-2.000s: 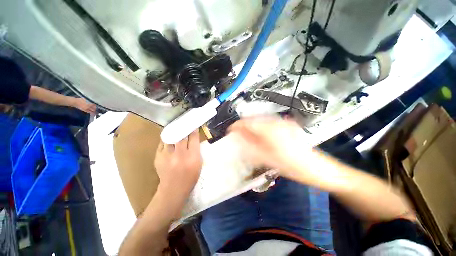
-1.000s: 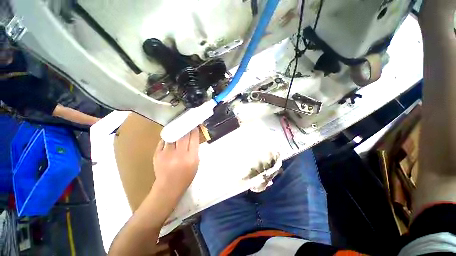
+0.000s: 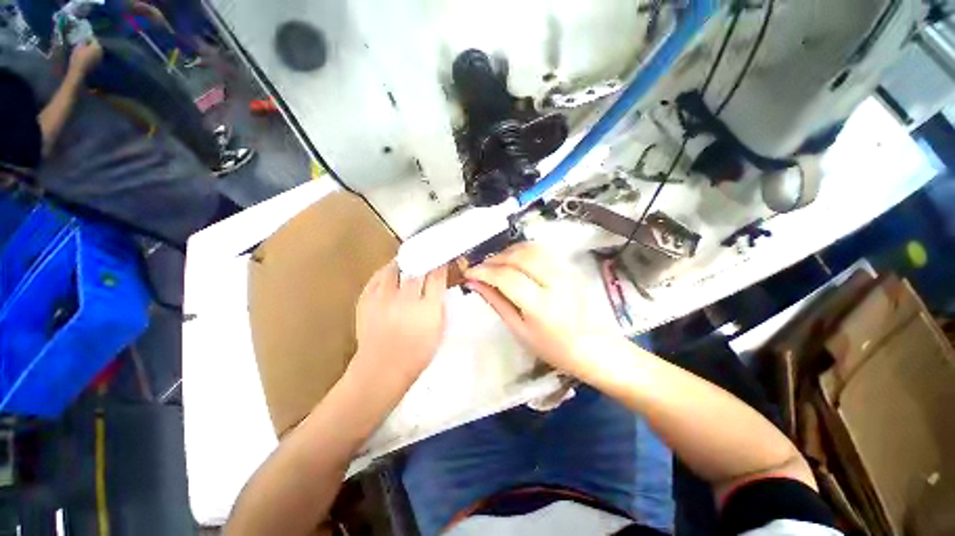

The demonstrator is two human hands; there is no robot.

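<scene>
A tan-brown panel (image 3: 309,304) lies flat on the white table, left of the needle area, its right part under my left hand. My left hand (image 3: 401,314) presses on the panel's right end, fingertips beside the white guard (image 3: 456,239). My right hand (image 3: 524,298) has thumb and fingers pinched at a small brown tab (image 3: 456,274) at the panel's end. The needle and the tab's far end are hidden by the guard and fingers. The off-white machine head (image 3: 367,94) is overhead, with a blue hose (image 3: 628,105).
Pink-red snips (image 3: 615,290) lie right of my right hand, near a metal lever (image 3: 618,223). A tape roll (image 3: 787,186) is at the machine's right. Brown panels (image 3: 895,387) are stacked at right. Blue bins (image 3: 79,314) and people (image 3: 63,105) are beyond the table at left.
My right hand has come back from the far right to the needle area and pinches the tab. The view has shifted, showing more of the floor at left. My left hand stays on the panel.
</scene>
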